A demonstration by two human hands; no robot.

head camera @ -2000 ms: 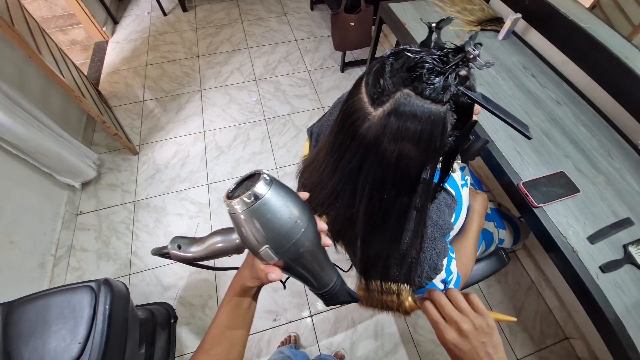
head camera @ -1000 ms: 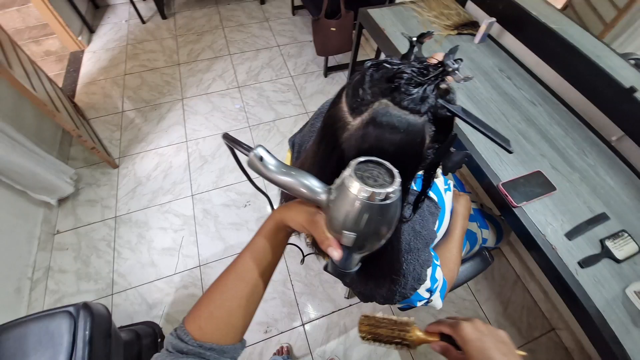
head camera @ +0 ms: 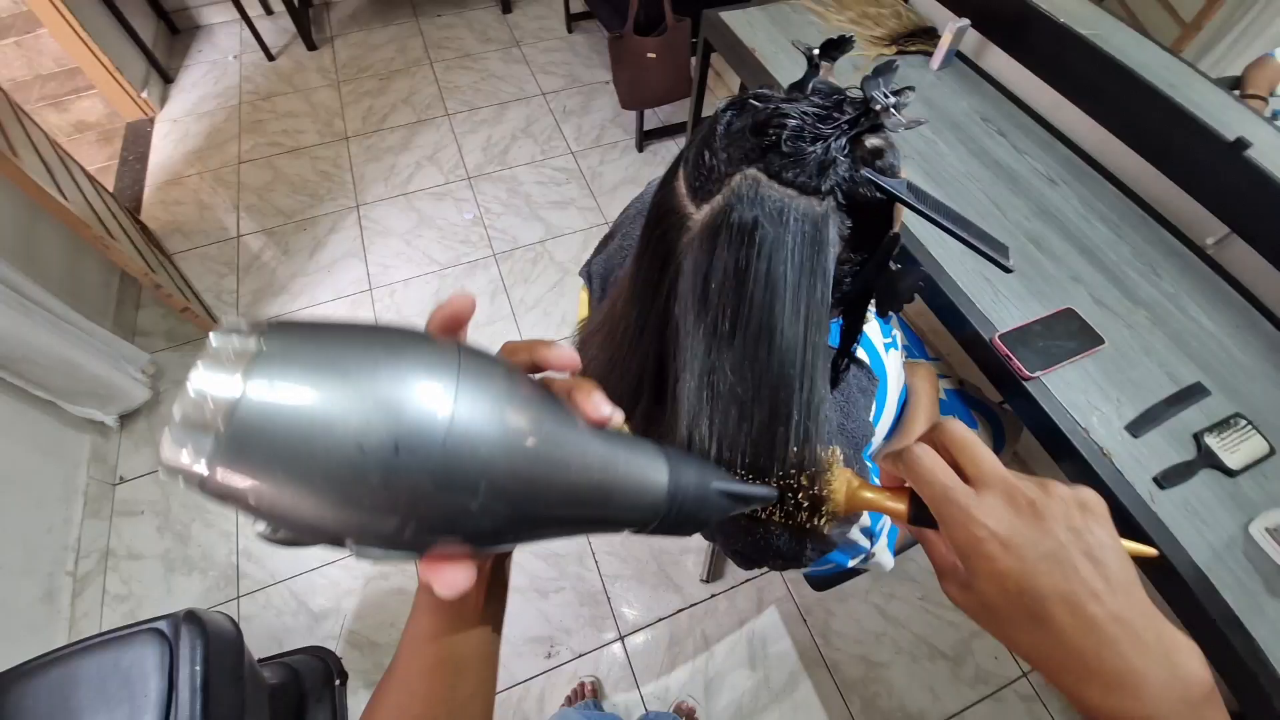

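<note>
My left hand point(head camera: 570, 385) grips a grey hair dryer point(head camera: 400, 430) from behind and below; the dryer hides most of the palm. Its black nozzle point(head camera: 715, 490) points right, close against the bristles of a round brush point(head camera: 815, 490). My right hand point(head camera: 1020, 530) is closed around the brush's golden handle. Straight dark hair point(head camera: 755, 320) of a seated person runs down over the brush near its lower ends. Black clips point(head camera: 885, 95) hold up the damp top hair, and a black comb point(head camera: 945, 215) sticks out at the right of the head.
A grey counter point(head camera: 1080, 210) along the right carries a phone point(head camera: 1050, 342), a small comb point(head camera: 1167, 409) and a paddle brush point(head camera: 1215, 450). A black padded chair point(head camera: 100, 670) stands at lower left. A brown bag point(head camera: 650, 60) is beyond the person, and a white curtain point(head camera: 60, 350) hangs at left.
A second ago the round brush was below and clear of the hair; now it is up in the hair. The dryer has swung from upright to lying sideways, its nozzle toward the brush.
</note>
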